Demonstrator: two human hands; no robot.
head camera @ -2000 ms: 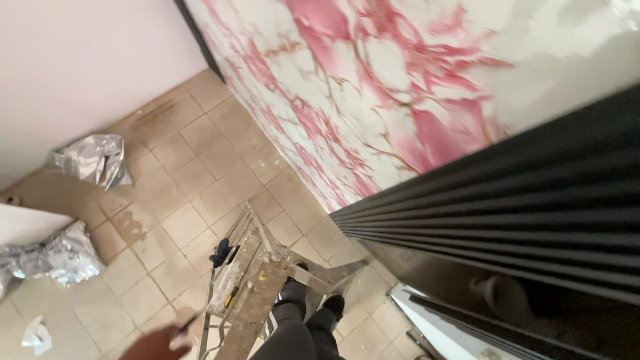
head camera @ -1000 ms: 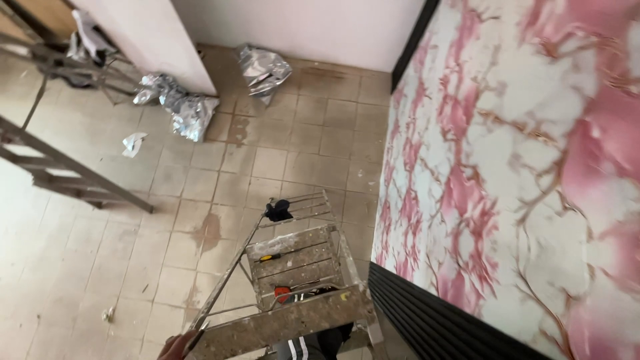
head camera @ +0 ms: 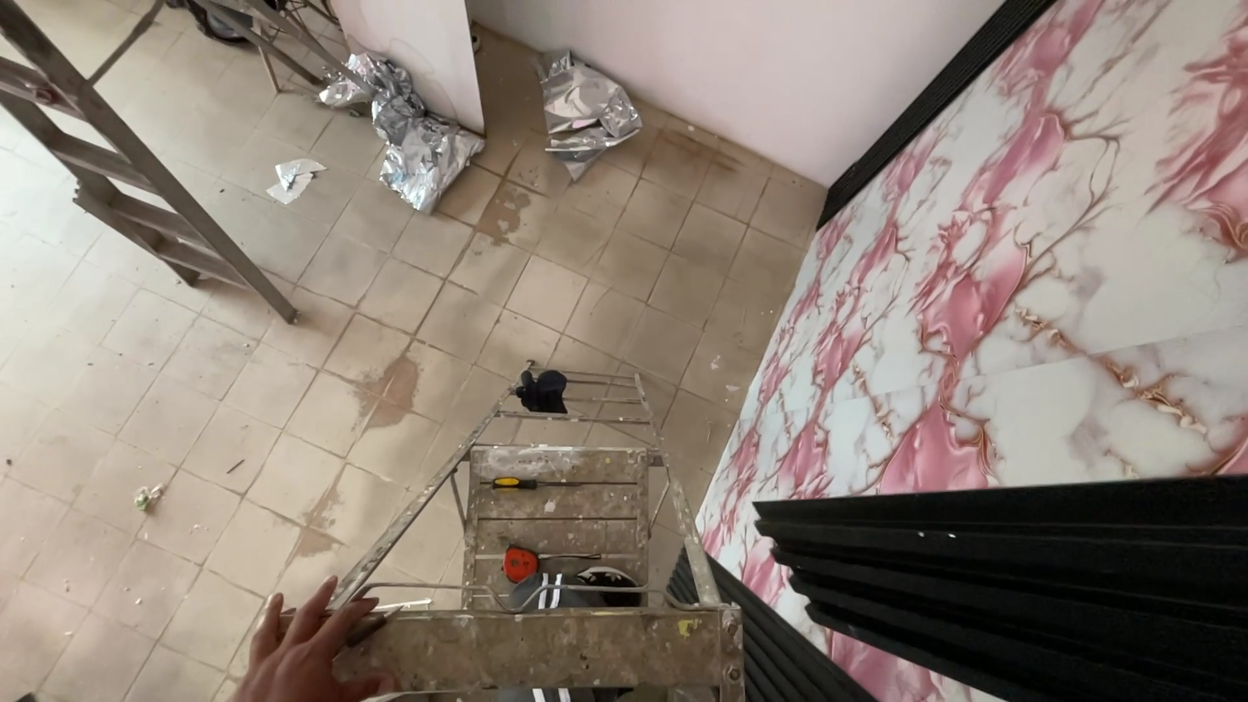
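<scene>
My left hand (head camera: 312, 643) lies over the left end of the stepladder's paint-spattered top rail (head camera: 546, 651), thumb on the near side. A slim pointed object (head camera: 382, 620), its kind unclear, pokes out by the fingers. My right hand is not visible. On the ladder's platform (head camera: 556, 531) lie a screwdriver with a yellow and black handle (head camera: 512, 484) and a red tape measure (head camera: 521, 564), a thin metal shaft beside it. My shoe (head camera: 606, 585) and striped trouser leg show below them. A black ribbed wall panel (head camera: 1014, 575) juts in from the right.
Pink and white marble-pattern panels (head camera: 975, 292) cover the right wall, with black trim (head camera: 916, 107) at its far edge. Another ladder (head camera: 146, 175) stands left. Crumpled silver foil (head camera: 429, 156) and small scraps lie on the tiled floor. A black item (head camera: 543, 391) hangs on the ladder's frame.
My left hand, beside the ladder two seconds ago, has come onto its top rail. The view has swung widely. The black ribbed panel reaches across more of the right side than one second ago.
</scene>
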